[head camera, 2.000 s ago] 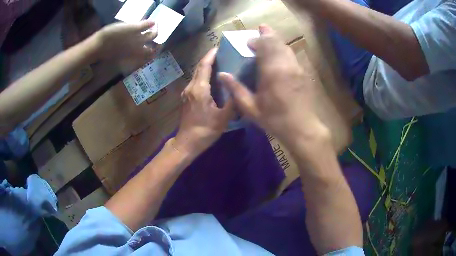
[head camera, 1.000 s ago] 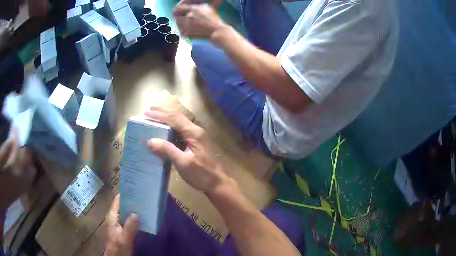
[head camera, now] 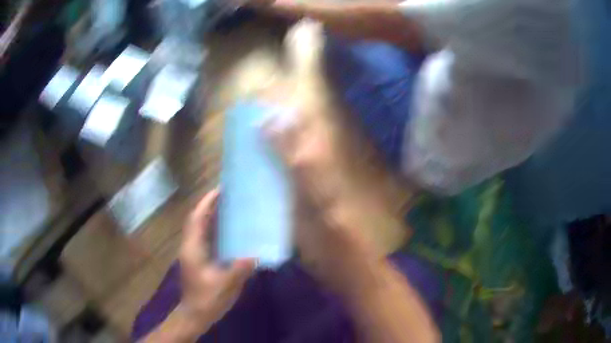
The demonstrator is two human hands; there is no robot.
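The frame is strongly blurred. A tall pale blue retail carton [head camera: 254, 184] stands out in front of me, above my purple-clad lap. My left hand [head camera: 211, 271] grips its lower end, with fingers along the left side and the thumb at the bottom edge. My right hand [head camera: 311, 161] is at the carton's upper right side, smeared by motion; whether its fingers press on the carton cannot be told. No open flap can be made out on this carton.
Several cartons with white tops [head camera: 104, 119] stand at the upper left on brown cardboard [head camera: 90, 251]. A white shipping label [head camera: 143, 195] lies below them. A person in a light shirt [head camera: 482, 114] sits at the upper right. Yellow-green strands [head camera: 486, 231] lie on the green floor.
The view has swung, so the carton shows further right and its printed text is blurred out. My left hand still holds its lower end. The other worker's hand and carton at left are out of view.
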